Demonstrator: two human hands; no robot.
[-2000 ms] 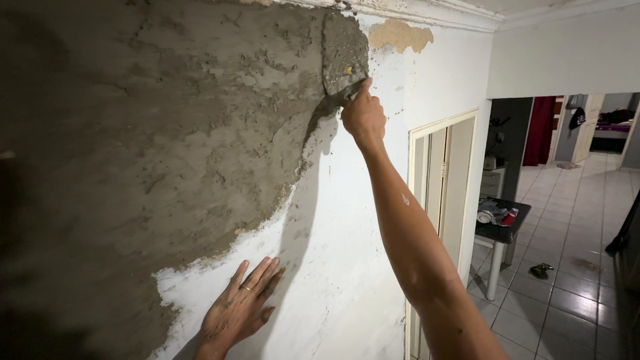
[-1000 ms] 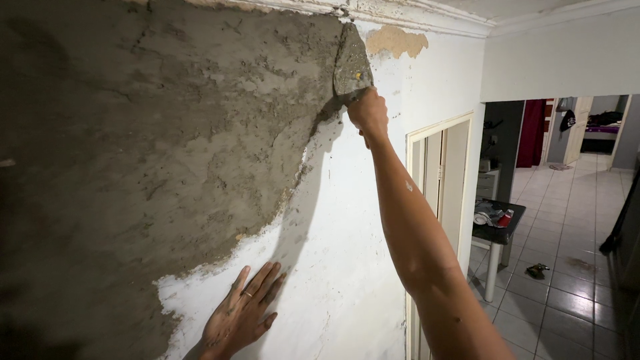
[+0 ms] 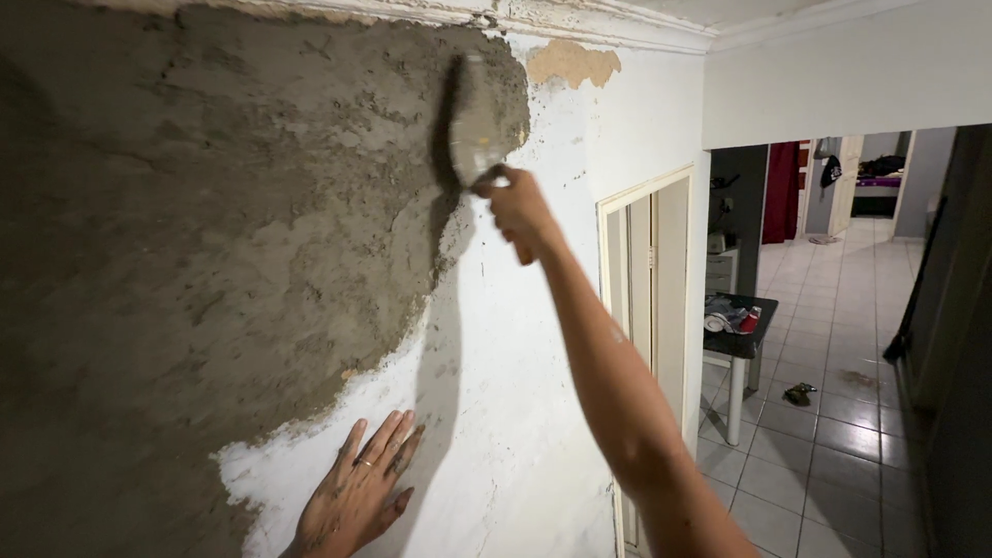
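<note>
My right hand (image 3: 519,205) grips the handle of a mason's trowel (image 3: 474,124), whose blade points up and is blurred. The blade is over the upper right part of the grey mortar (image 3: 294,178) on the wall; whether it touches cannot be told. Below, my left hand (image 3: 360,484) is spread against the white painted wall (image 3: 511,387), just under the mortar's ragged lower edge. It bears grey smears and a ring, and holds nothing. A bare tan patch (image 3: 572,63) shows right of the mortar, under the cornice.
A plaster cornice (image 3: 620,27) runs along the top. At the right are a framed doorway (image 3: 647,194), a dark-topped table (image 3: 763,318) with items on it, and a tiled floor (image 3: 783,449) with a small dark object (image 3: 799,394) lying there.
The trowel has moved left and away from the mortar's right edge, with my right hand following. My left hand stays against the wall.
</note>
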